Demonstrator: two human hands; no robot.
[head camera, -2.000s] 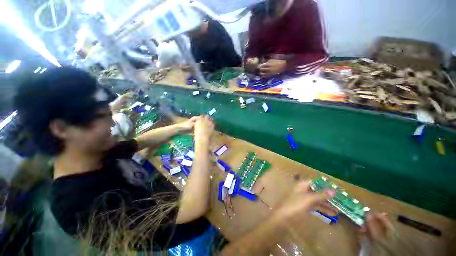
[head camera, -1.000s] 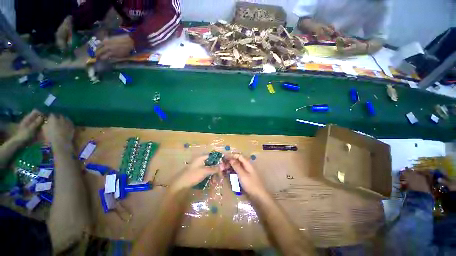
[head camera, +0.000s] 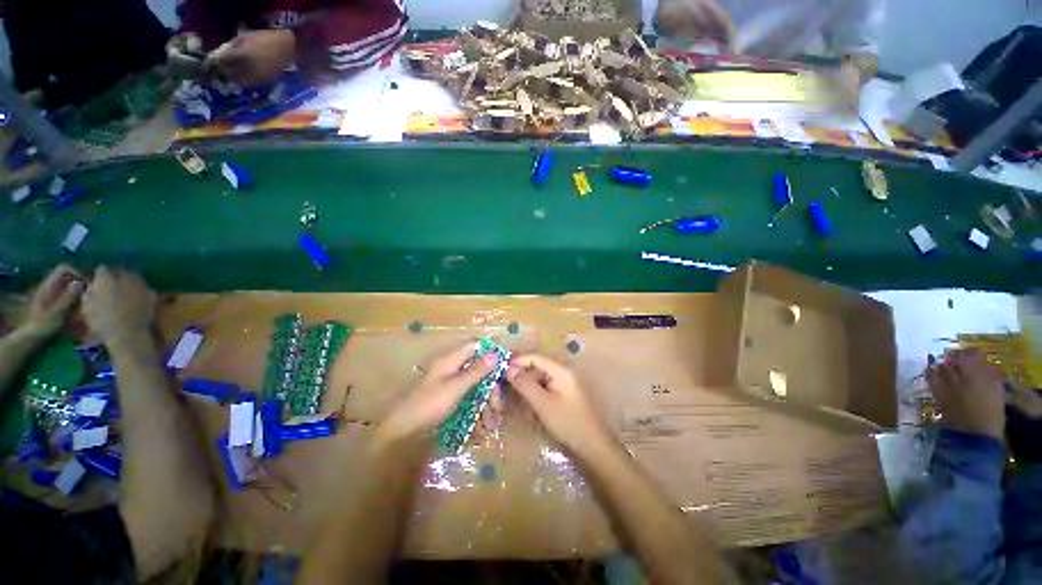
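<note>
A green circuit board strip (head camera: 466, 414) with a row of pale parts is held tilted over the bench. My left hand (head camera: 431, 394) grips it along its left side near the upper end. My right hand (head camera: 551, 394) has its fingertips at the strip's upper right edge; whether they pinch a small part there is too small to tell. More green circuit board strips (head camera: 304, 363) lie on the bench to the left. Blue batteries (head camera: 272, 429) with white patches and thin leads lie below them.
An open cardboard box (head camera: 814, 360) stands at right, with a black stick (head camera: 635, 322) left of it. The green conveyor belt (head camera: 400, 211) beyond carries scattered blue cells. Other people's hands (head camera: 120, 306) work at left, at right by yellow pieces (head camera: 992, 363), and across the belt.
The view has swung right from the neighbour since the first frame. Since the second, the strip shows more fully between my hands, the blue cell beside them no longer shows, and belt items have shifted left.
</note>
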